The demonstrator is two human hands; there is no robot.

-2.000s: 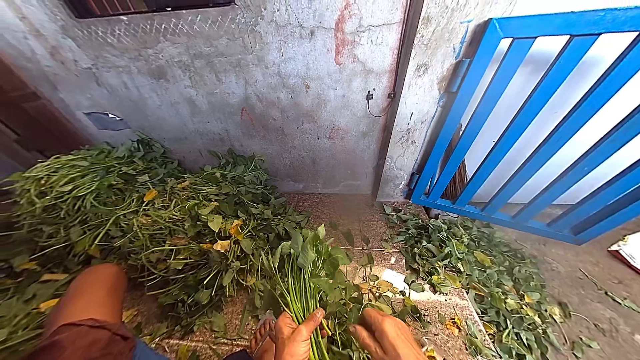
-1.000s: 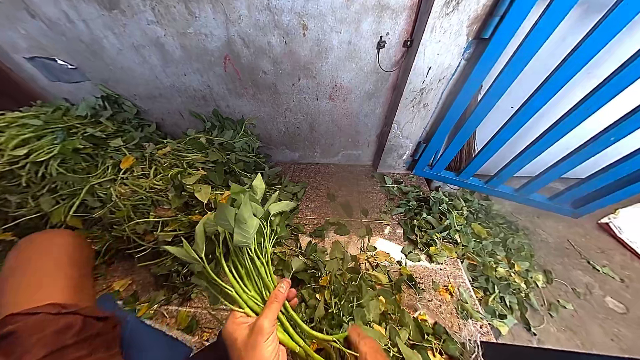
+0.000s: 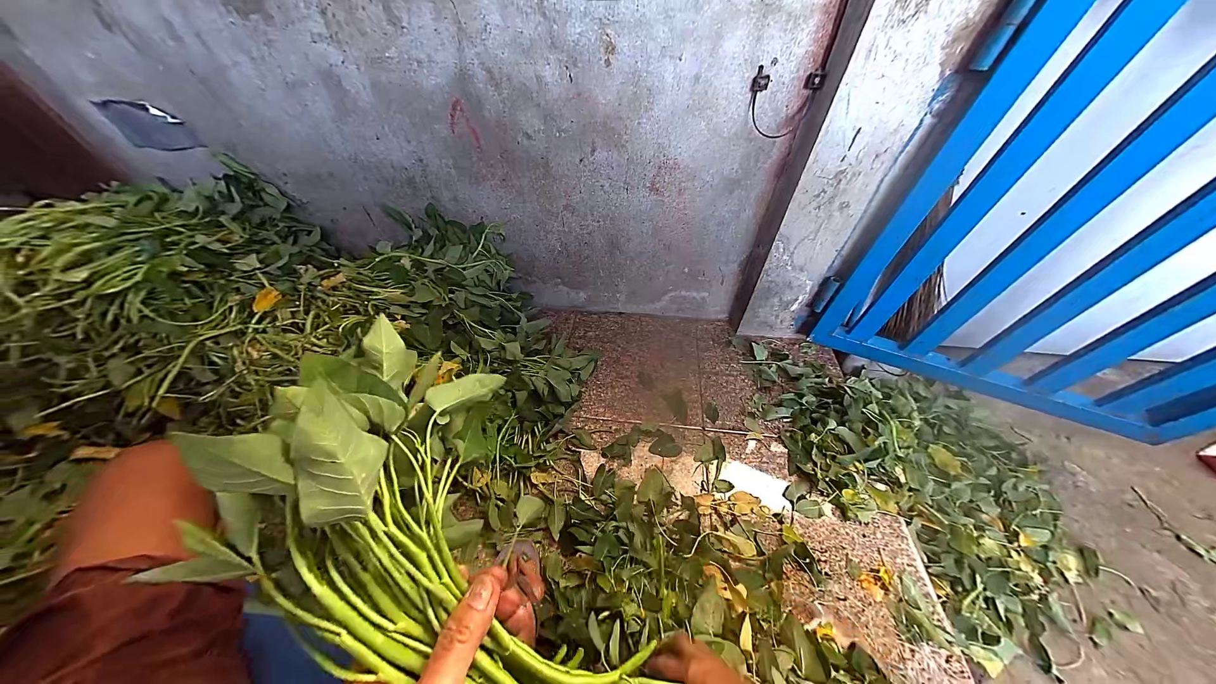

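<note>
At the bottom centre my left hand (image 3: 465,627) is closed around a bunch of long green leafy stems (image 3: 399,541), its thumb lying across them. The bunch's broad leaves fan out to the upper left, over my knee. Low in the view, right of it, my right hand (image 3: 698,660) is at the lower end of a stem; its fingertips are partly cut off by the frame edge. Loose picked leaves (image 3: 655,560), green with some yellow, lie on the speckled tiles just beyond both hands.
A big heap of leafy stems (image 3: 190,285) lies at the left against the grey wall (image 3: 589,171). More cut leaves (image 3: 931,475) spread at the right, beside a blue metal gate (image 3: 1026,237). A pale flat piece (image 3: 755,484) lies on the tiles (image 3: 646,370).
The bunch in my left hand has swung over to the left and its leaves now spread nearer to me. Both hands are lower in the view than two seconds ago.
</note>
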